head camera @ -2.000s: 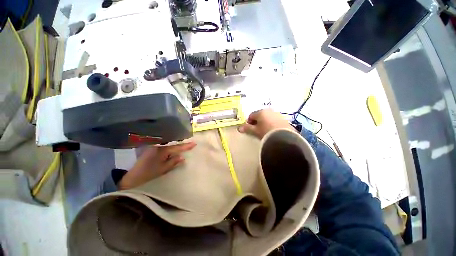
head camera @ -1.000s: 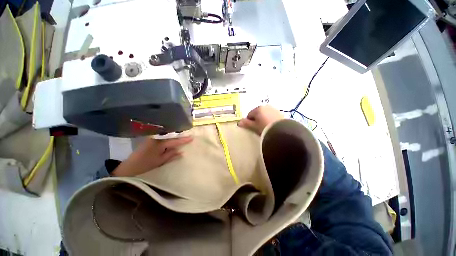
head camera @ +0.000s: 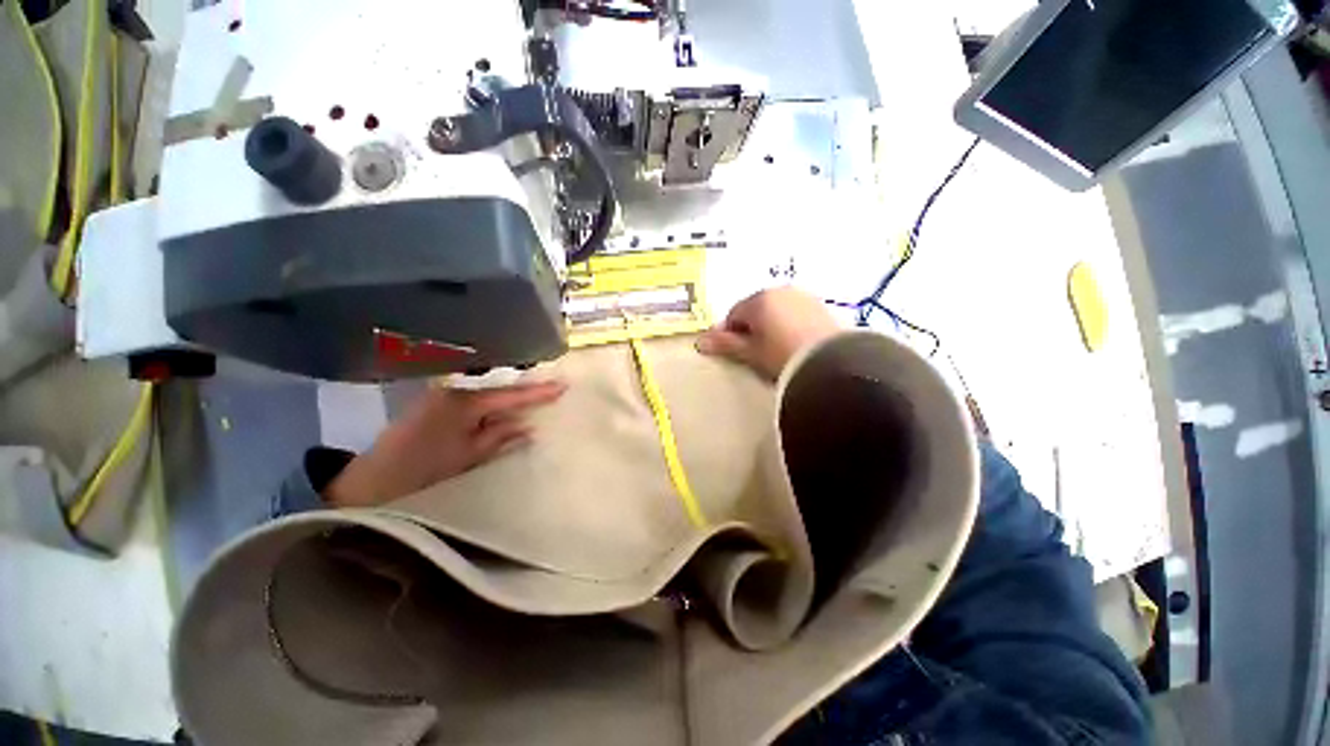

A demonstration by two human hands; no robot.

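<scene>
The large beige bag (head camera: pixel 584 466) lies on the machine table with its open mouth towards me. Its yellow piping (head camera: pixel 664 437) runs up to the yellow clamp frame (head camera: pixel 642 335). The bag's far edge lies at the frame, and a greyish strip shows in the frame's slot. My left hand (head camera: pixel 445 437) lies flat on the bag's left part, fingers spread, near the machine head. My right hand (head camera: pixel 766 332) presses the bag's far right edge beside the frame, fingers bent; whether it pinches the fabric is hard to tell. The bag's raised rim hides my right wrist.
The sewing machine head (head camera: pixel 365 284) overhangs at the left. A control tablet (head camera: pixel 1123 80) stands at the upper right. A thin black cable (head camera: pixel 922 219) and a yellow oblong piece (head camera: pixel 1088 306) lie on the right. Beige pieces with yellow edges (head camera: pixel 88 423) are stacked at the left.
The view has shifted slightly. Both hands keep about the same places on the bag. The bag's right rim stands a little farther right and more open.
</scene>
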